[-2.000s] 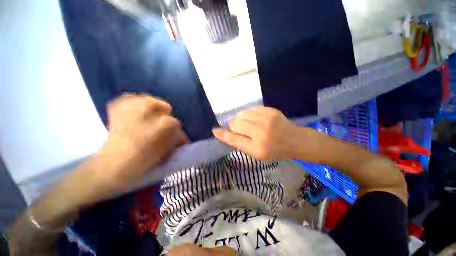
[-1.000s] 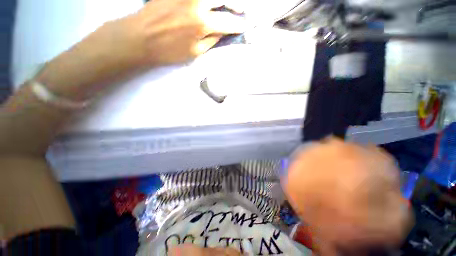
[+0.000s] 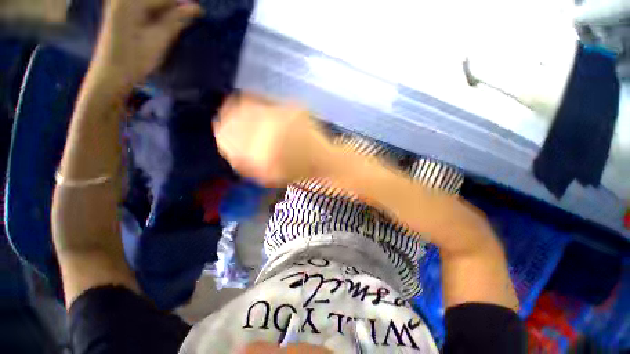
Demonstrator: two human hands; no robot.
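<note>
Dark navy cloth [image 3: 211,52] lies at the left end of the white machine table, with more dark cloth hanging below it. My left hand [image 3: 148,34] is at the top left, its bent fingers closed on the dark navy cloth. My right hand [image 3: 259,138] is blurred, in front of the table's left front corner beside the hanging cloth; its fingers look curled, and whether it holds cloth cannot be told. A stack of small navy cut pieces [image 3: 584,114] lies at the table's right, its stepped end over the front edge.
The white table [image 3: 387,41] has a grey front edge. A short dark curved thread tail [image 3: 470,72] lies on it. Part of the machine shows at the top right. Blue crate parts and red cloth [image 3: 556,325] are below right. A dark blue-edged shape [image 3: 27,159] stands far left.
The view has swung left. The long panel seen under the machine earlier is out of view there. My left hand has moved to the cloth at the left; my right hand has left the small pieces.
</note>
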